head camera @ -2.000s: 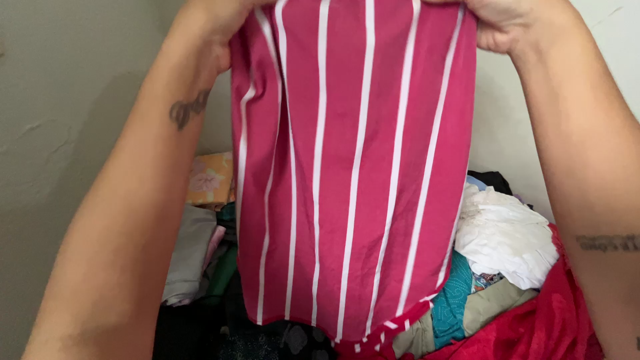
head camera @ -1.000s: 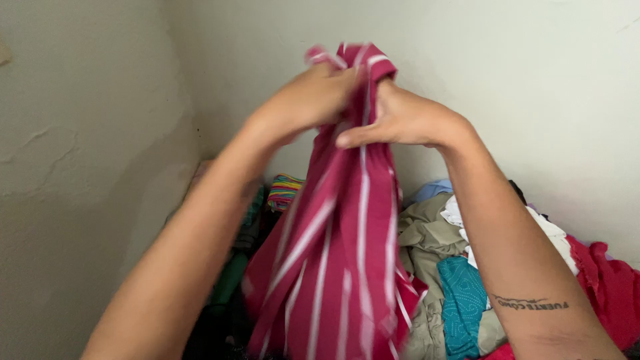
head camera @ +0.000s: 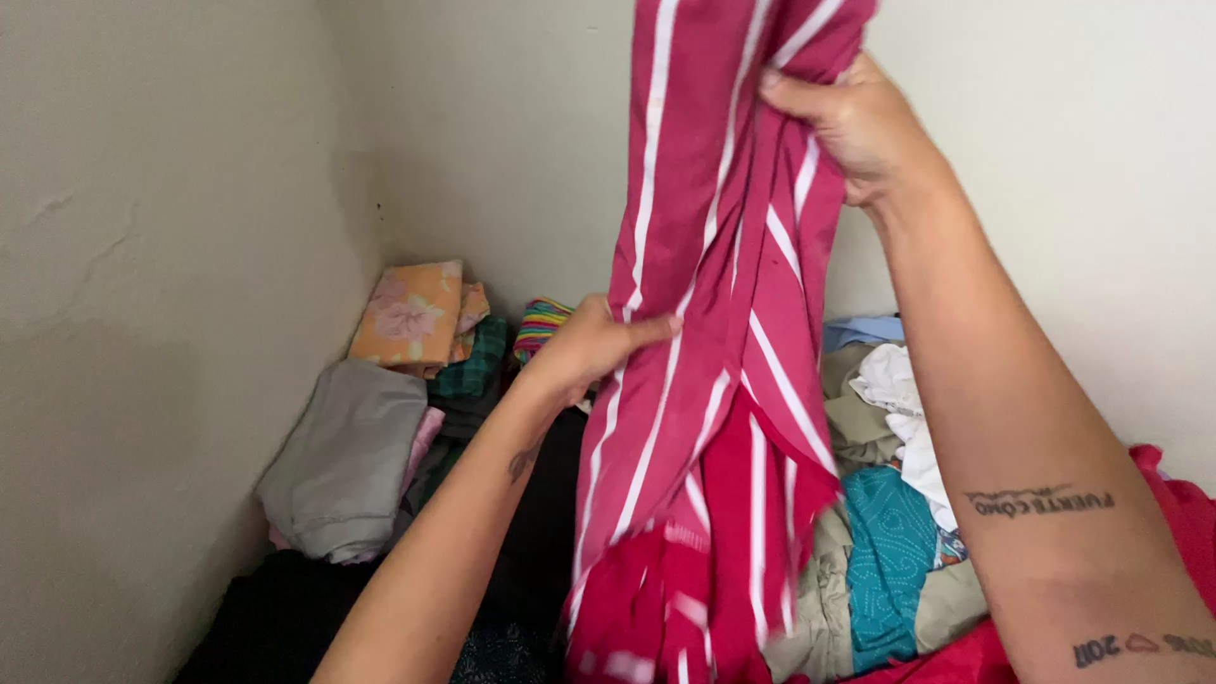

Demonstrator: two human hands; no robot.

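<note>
A magenta garment with white stripes (head camera: 655,237) hangs lengthwise in the middle of the view, its top cut off by the frame edge and its lower end blurred. My right hand (head camera: 841,123) grips its upper right side, thumb across the front. Lower down, my left hand (head camera: 608,347) holds the left edge, with the thumb in front and the fingers hidden behind the cloth. Redder cloth of the same striped piece shows at the bottom, where the fabric parts.
Folded orange floral cloth (head camera: 408,318) and grey cloth (head camera: 351,456) lie at the left wall. Behind the garment is a multicoloured striped cloth (head camera: 543,323). At right are heaped teal fabric (head camera: 883,560), white cloth (head camera: 898,389) and red cloth (head camera: 1178,522). Black cloth (head camera: 275,617) lies at lower left.
The garment was spread wide between both hands, then gathered with the hands close together. Now it hangs lengthwise, and my left hand is lower on it than my right.
</note>
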